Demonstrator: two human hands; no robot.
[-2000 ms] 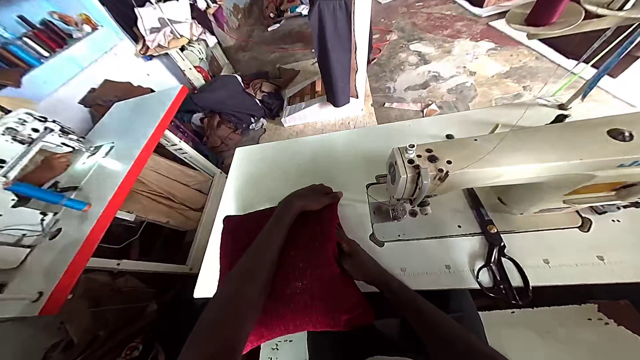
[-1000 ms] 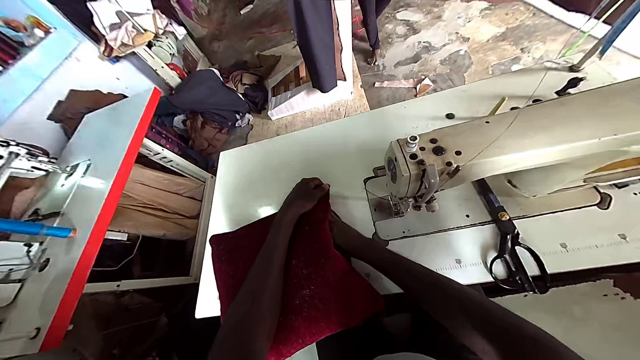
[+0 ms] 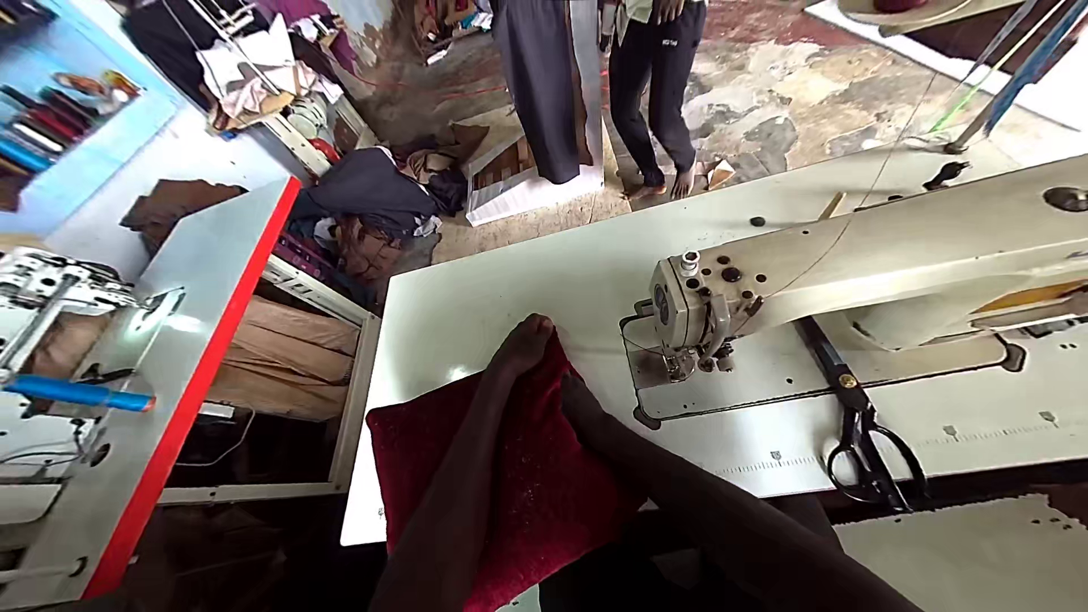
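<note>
A dark red fabric piece (image 3: 544, 476), roughly square, lies over the front edge of the white sewing table (image 3: 501, 289). My left hand (image 3: 524, 342) pinches its far corner, fingertips closed on the cloth. Just nearer and to the right, my right hand (image 3: 582, 408) grips the cloth's right edge close to that corner; its fingertips are partly hidden. The needle end of an industrial sewing machine (image 3: 693, 314) stands to the right of both hands, not touching the cloth. Black-handled fabric shears (image 3: 850, 399) lie under the machine's arm.
At the left stands a second machine table (image 3: 204, 340) with a red edge and a blue rod (image 3: 81, 393). Dark clothes (image 3: 370, 191) are heaped on the floor beyond. Dark trousers (image 3: 544, 93) hang past the table, and a person (image 3: 654, 85) stands beside them.
A person has come into fuller view beyond the table, where only a leg showed one second ago. Both hands stay at the red cloth's far corner.
</note>
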